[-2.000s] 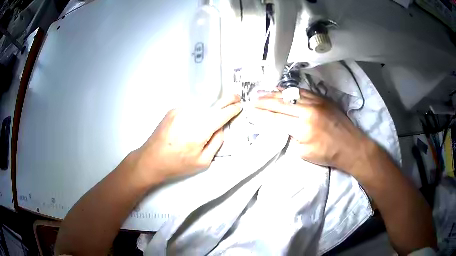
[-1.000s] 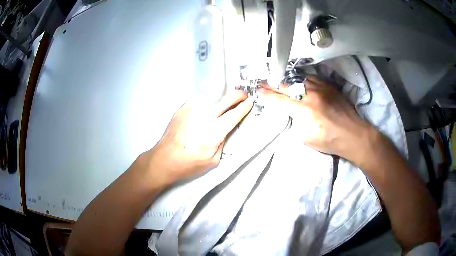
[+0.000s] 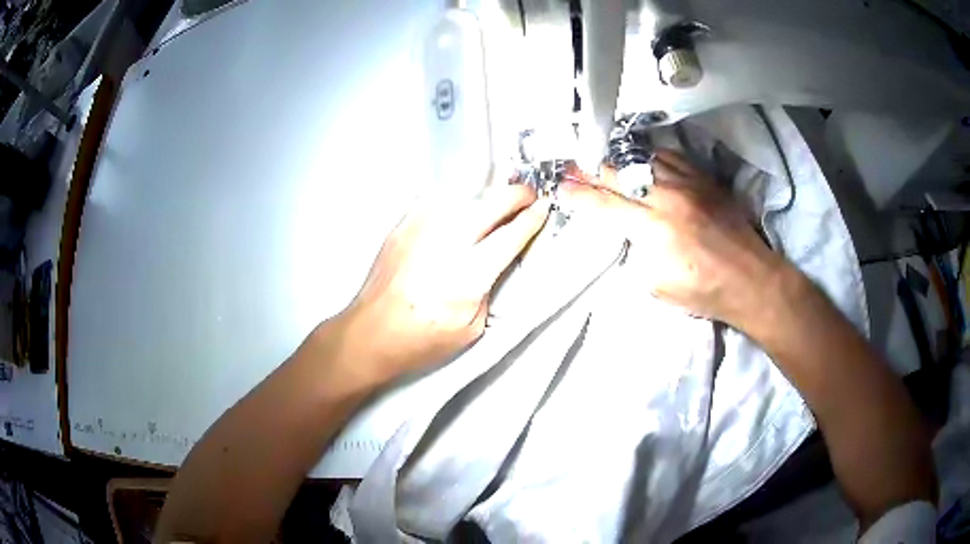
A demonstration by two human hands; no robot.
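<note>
A pale grey-white garment piece (image 3: pixel 638 393) lies under the machine head, hangs in folds over the table's front edge and spreads right behind my right arm. My left hand (image 3: pixel 436 276) lies on the cloth left of the presser foot (image 3: pixel 550 179), fingertips close to it. My right hand (image 3: pixel 697 239) presses the cloth on the right, fingertips near the foot and partly behind a small knob. Glare washes out the cloth at the needle. Neither hand visibly grips a fold; the fingers press flat.
The white sewing machine (image 3: pixel 798 58) spans the top right, with a tension knob (image 3: pixel 681 66) and a white lamp-like part (image 3: pixel 457 101). The white table (image 3: pixel 213 255) has a wooden left edge and a printed ruler. Thin coloured tools (image 3: pixel 945 282) stand at the far right.
Both hands and the cloth remain at the foot, with the fingertips slightly shifted. The table and ruler appear further right in view. The small dark patch near the needle is no longer clearly seen.
</note>
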